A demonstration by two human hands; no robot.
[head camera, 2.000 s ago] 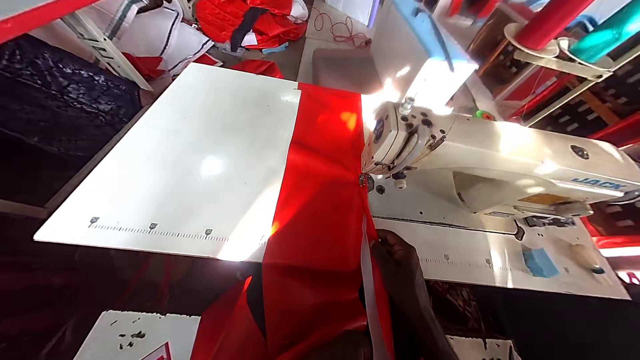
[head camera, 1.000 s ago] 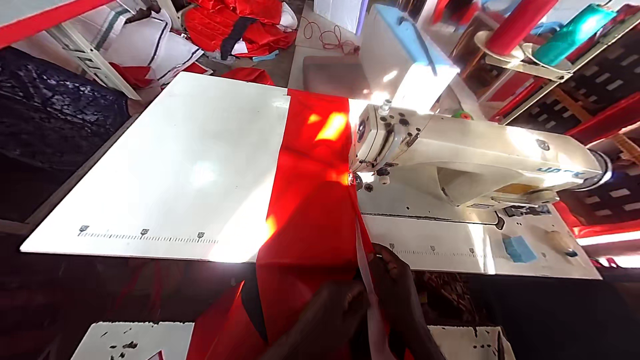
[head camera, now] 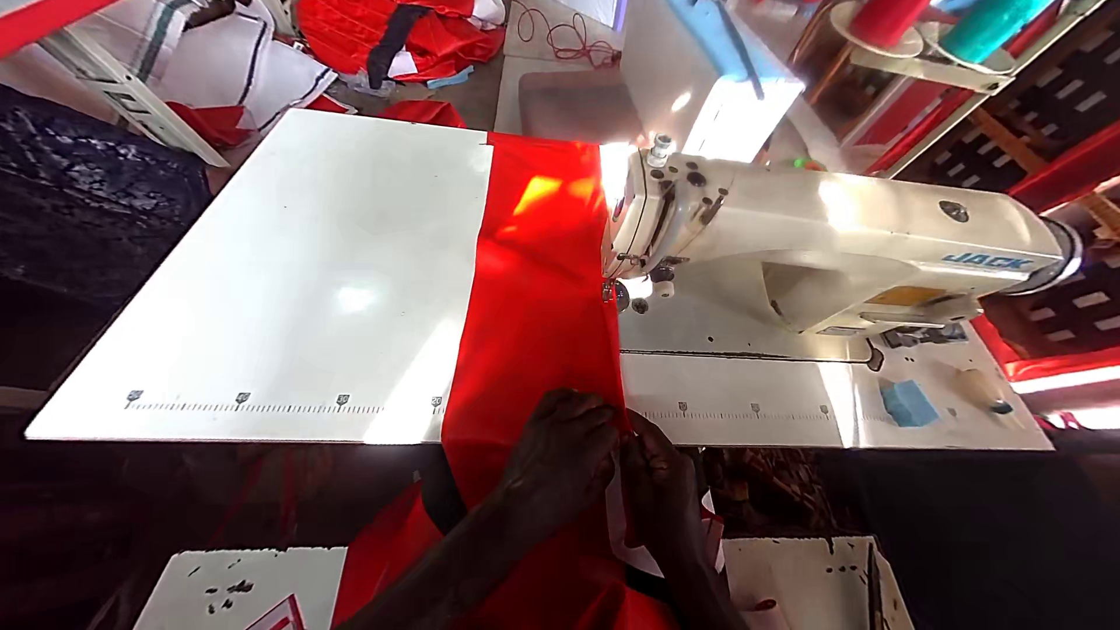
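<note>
A long piece of red fabric point(head camera: 542, 332) lies over the white sewing table point(head camera: 350, 262) and hangs down past its front edge. Its right edge runs under the presser foot point(head camera: 610, 290) of a Jack industrial sewing machine point(head camera: 840, 227). My left hand point(head camera: 564, 451) is on the fabric near the table's front edge, fingers curled at the seam edge. Just right of it, my right hand point(head camera: 656, 472) pinches the same edge, where a white strip point(head camera: 617, 516) hangs below. The fingertips of both hands are close together and partly hidden in the folds.
A blue chalk-like piece point(head camera: 910, 403) and a small bobbin-like object point(head camera: 982, 390) lie on the table at right. Thread cones point(head camera: 892, 19) stand at the upper right. Red garments point(head camera: 420, 44) are heaped behind. Part of another person's dark patterned clothing point(head camera: 87, 192) shows at left.
My left hand, out of view two seconds ago, has come in and moved up onto the fabric beside my right hand. The white strip is less exposed near the table edge.
</note>
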